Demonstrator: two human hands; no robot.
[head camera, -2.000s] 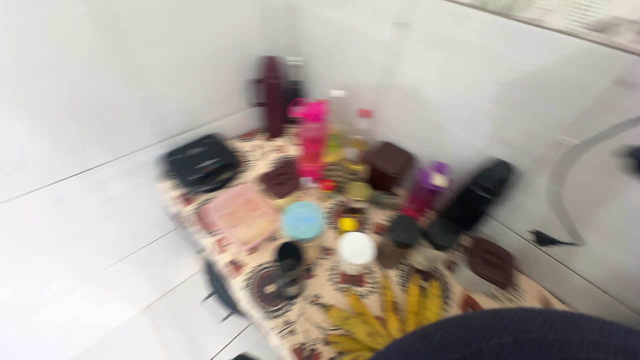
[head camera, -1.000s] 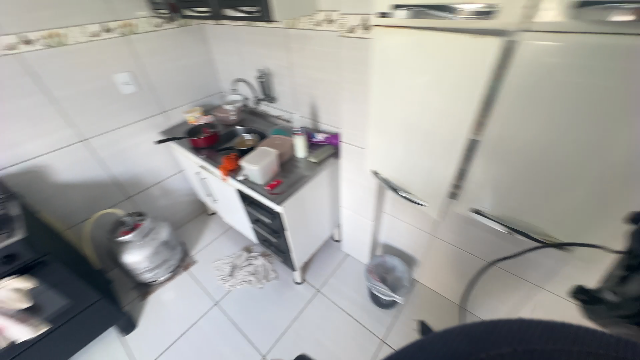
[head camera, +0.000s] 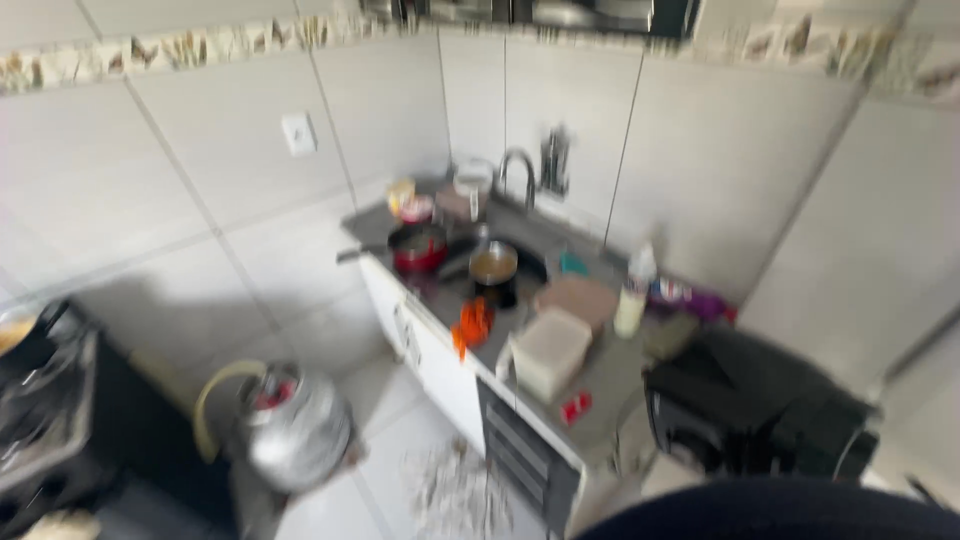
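Neither of my hands shows in the view, so what they hold or touch is hidden. A grey counter with a sink stands in the corner. On it sit a red pan (head camera: 420, 249), a small pot (head camera: 493, 264) with brownish contents at the sink, and an orange cloth-like thing (head camera: 474, 324) near the front edge. To their right are a white lidded plastic container (head camera: 551, 352), a small red item (head camera: 576, 407) and a pale bottle (head camera: 631, 304). A black appliance (head camera: 757, 397) stands at the right. The picture is blurred.
A silver gas cylinder (head camera: 298, 435) with a yellowish hose stands on the floor, left of the sink cabinet. The dark stove (head camera: 135, 420) is at the far left. A crumpled cloth (head camera: 457, 491) lies on the tiles. A dark rounded thing (head camera: 772, 514) covers the bottom right.
The view has swung from a table with containers and bananas, past white cabinet doors, to the sink corner, which now appears closer. The black appliance has come into view at the right.
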